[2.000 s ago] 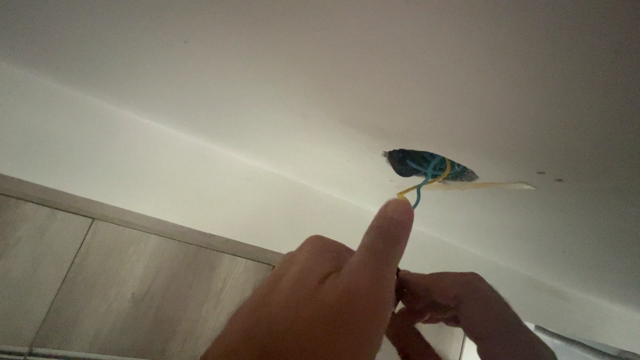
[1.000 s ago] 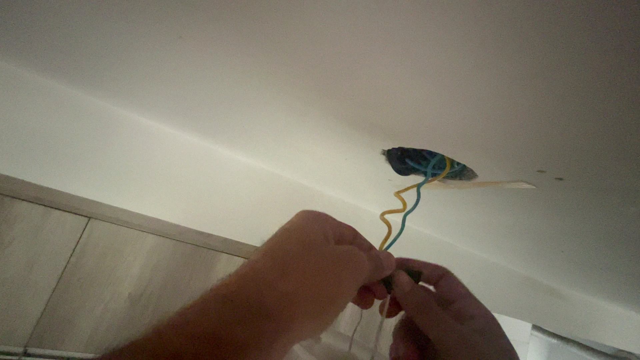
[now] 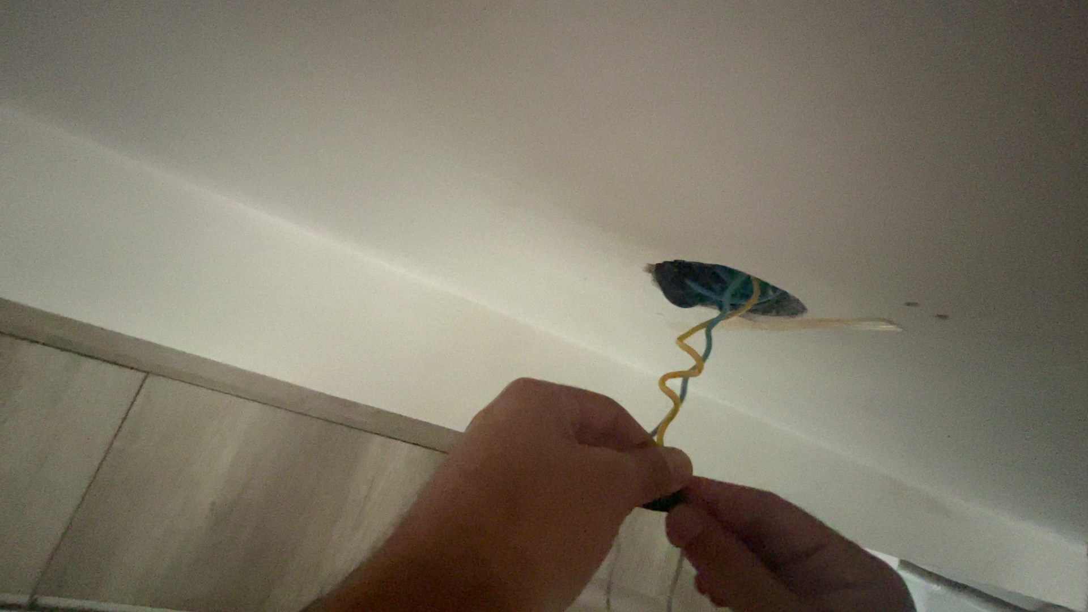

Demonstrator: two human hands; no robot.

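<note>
A yellow wire with kinks and a blue-green wire hang from a dark, ragged hole in the ceiling, where more wires show. My left hand pinches the lower ends of both wires between thumb and fingers. Just below those fingertips is a small dark piece, perhaps tape or a connector, mostly hidden. The fingertips of my right hand grip it from the right, touching my left hand. Thin pale strands run down beneath the hands, partly covered.
The pale ceiling meets a white wall band above tiles at the lower left. A pale strip lies along the ceiling beside the hole, near two small marks. A bright edged object shows at the lower right.
Two seconds ago my left hand was higher, near the hole; both hands then moved down, exposing more of the wires. Since one second ago they have shifted only slightly.
</note>
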